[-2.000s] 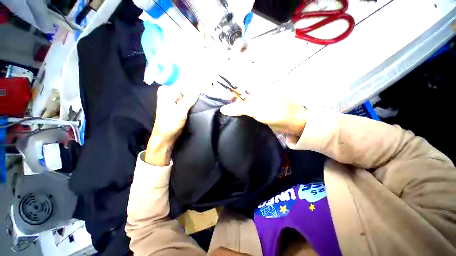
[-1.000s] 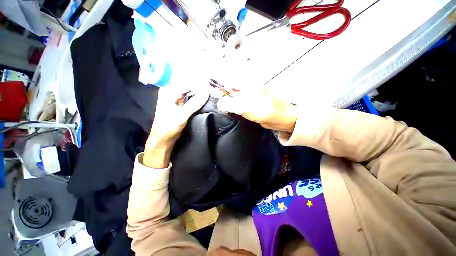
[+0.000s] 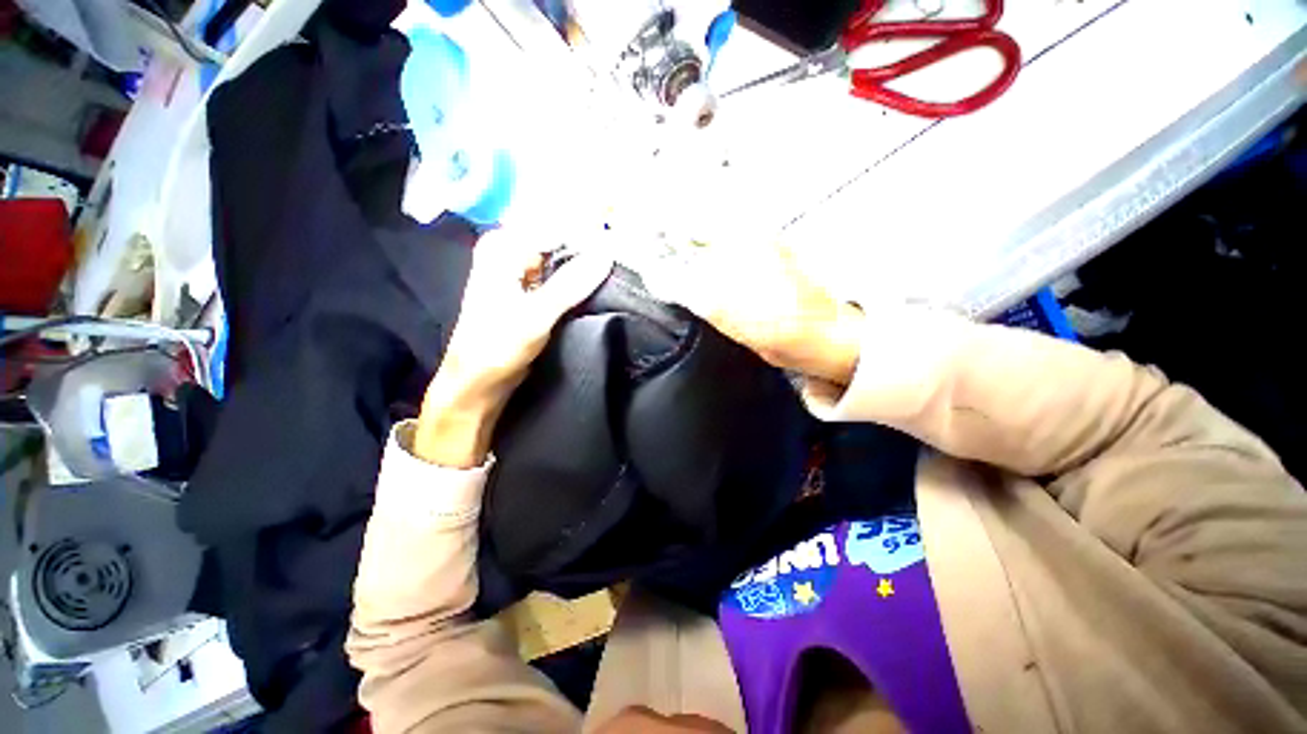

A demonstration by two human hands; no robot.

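Note:
A black garment [image 3: 308, 330] spreads over the table edge and down to the left of my hands. Its smoother leather-like panel [image 3: 688, 430] bulges over my lap between my forearms. My left hand [image 3: 509, 308] is closed on the garment's upper edge. A small orange-brown thing shows at its fingers, too small to name. My right hand [image 3: 767, 304] holds the same edge from the right. Its fingertips are washed out by glare, so I cannot tell whether the snips are in it.
Red-handled scissors [image 3: 932, 65] lie on the white table beside a dark box [image 3: 786, 20]. Shiny metal machine parts [image 3: 664, 72] and a light-blue round object [image 3: 485, 184] are beyond my hands. A grey motor-like machine [image 3: 89, 574] stands at lower left.
The dark, orange-tipped blades seen at my right fingertips no longer show. More of the folded seam edge is visible between my hands. The view has shifted slightly.

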